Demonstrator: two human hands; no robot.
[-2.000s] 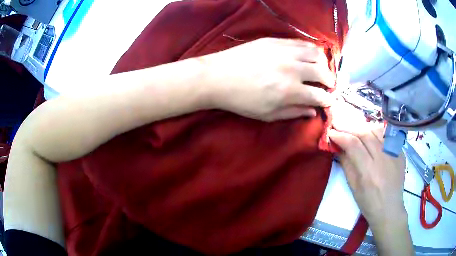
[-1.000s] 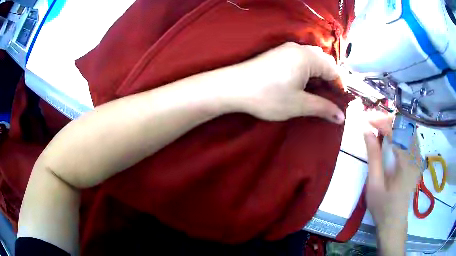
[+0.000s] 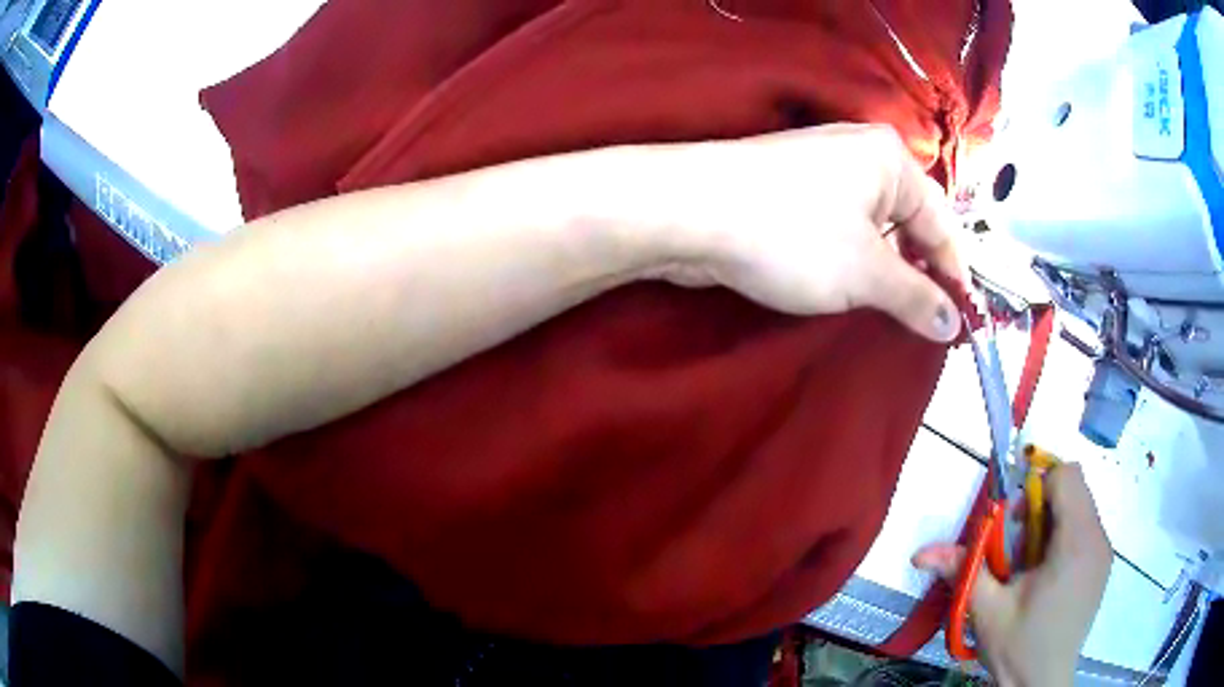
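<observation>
The dark red garment (image 3: pixel 644 443) covers the table and hangs into the lap. My left hand (image 3: pixel 859 235) lies on its right edge, thumb and fingers pinching the cloth near the needle area. My right hand (image 3: pixel 1054 577) holds scissors (image 3: pixel 995 403) by the red-orange and yellow handles. The blades point up to the garment edge by my left fingertips; whether they touch the cloth is hard to tell. A narrow red strip (image 3: pixel 1031 369) runs behind the scissors and down over the table edge. A silvery zipper line (image 3: pixel 969 34) shows at the top.
The white sewing machine head (image 3: pixel 1101 161) is at the upper right, its metal parts and a grey piece (image 3: pixel 1109 403) just right of the blades. The white table's ruler-marked front edge (image 3: pixel 859 611) shows below. More red cloth (image 3: pixel 47 336) hangs at the left.
My right hand has left the needle area and taken the scissors from the table, bringing the blades to the garment edge. The garment edge and my left hand now sit farther from the needle parts.
</observation>
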